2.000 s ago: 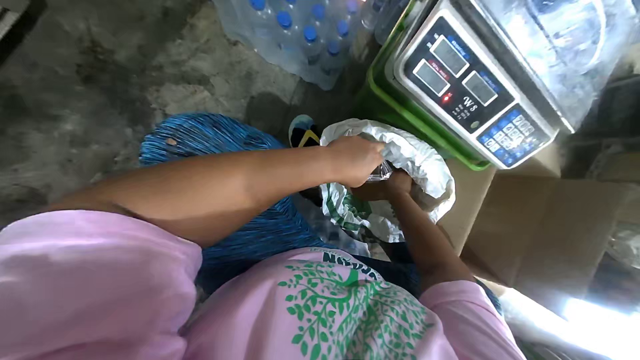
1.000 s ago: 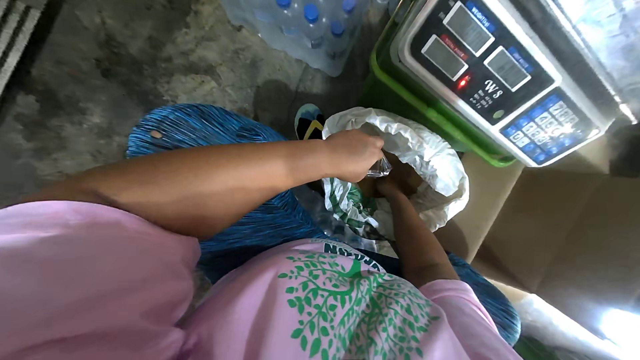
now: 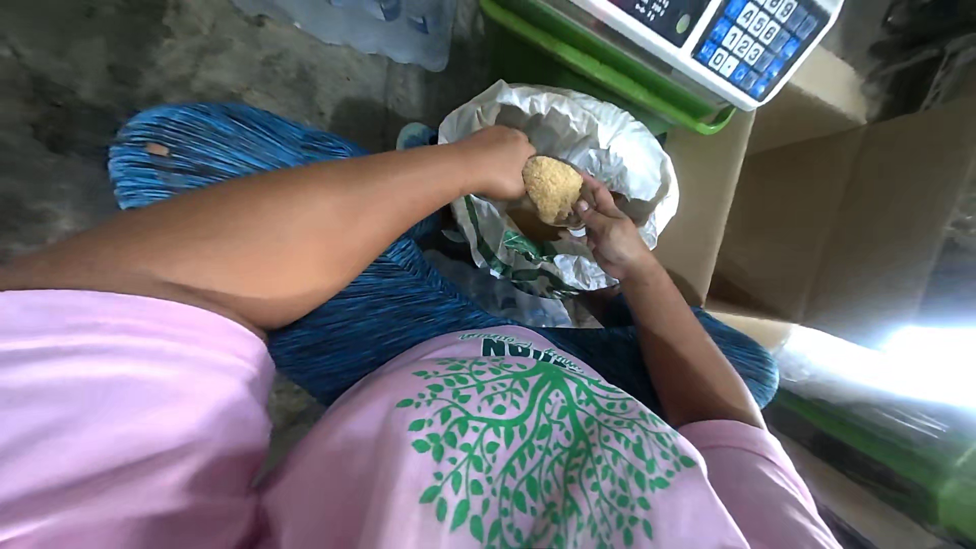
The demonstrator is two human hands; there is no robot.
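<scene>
A small bag of pale yellow granular stuff (image 3: 552, 189) hangs between my two hands over an open white sack (image 3: 629, 152) with green print. My left hand (image 3: 499, 164) is closed in a fist on the bag's left end. The fingers of my right hand (image 3: 610, 229) hold its right side, thumb toward the bag. Inside the sack, below the hands, some brown contents show, but what they are is unclear.
Behind the sack, a digital scale (image 3: 705, 38) sits on a green plastic basin (image 3: 610, 80). An open cardboard box (image 3: 778, 221) stands at the right. Plastic-wrapped bottles (image 3: 366, 30) lie at the top. My knees in blue patterned cloth (image 3: 229, 152) flank the sack.
The right hand has come up from inside the sack. The bag of yellow granules now shows full between the hands, where only shiny plastic showed at the left hand before. The view has shifted.
</scene>
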